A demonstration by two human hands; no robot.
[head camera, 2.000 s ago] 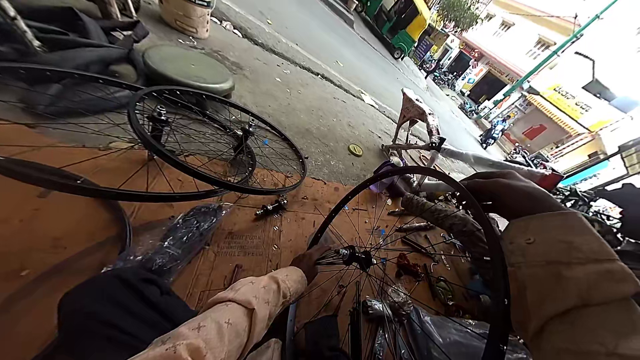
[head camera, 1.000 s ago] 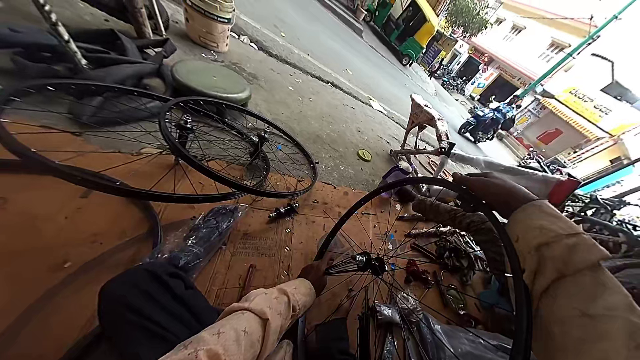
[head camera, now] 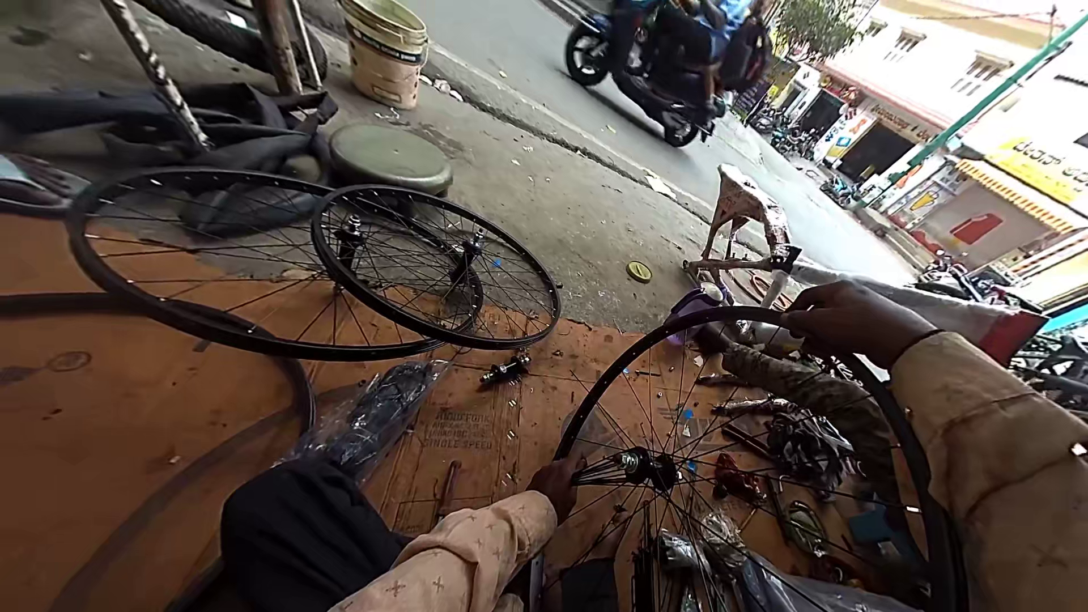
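A black bicycle wheel rim (head camera: pixel 625 361) stands tilted before me, with spokes running to its black hub (head camera: pixel 650 469). My right hand (head camera: pixel 854 321) grips the upper right of the rim. At the hub's left, my left hand (head camera: pixel 557 486) is closed around a bundle of loose-ended spokes (head camera: pixel 602 473) that come from the hub. Two other wheels lie overlapped at the left, a larger wheel (head camera: pixel 170 314) beneath a smaller one (head camera: pixel 544 297). Between them and my wheel, a loose hub (head camera: pixel 505 369) rests on the cardboard (head camera: pixel 476 416).
A plastic-wrapped bundle (head camera: pixel 374 416) lies beside my dark-clothed knee. Tools and parts, among them red pieces (head camera: pixel 738 480), lie behind the wheel. Farther off are a round stool (head camera: pixel 391 157), a bucket (head camera: pixel 384 55), a yellow lid (head camera: pixel 638 271) and a bicycle frame (head camera: pixel 748 208). A scooter (head camera: pixel 646 76) is on the road.
A scooter has come close on the road, and the green and yellow auto-rickshaw is out of view. Both hands keep their hold on the rim and spokes.
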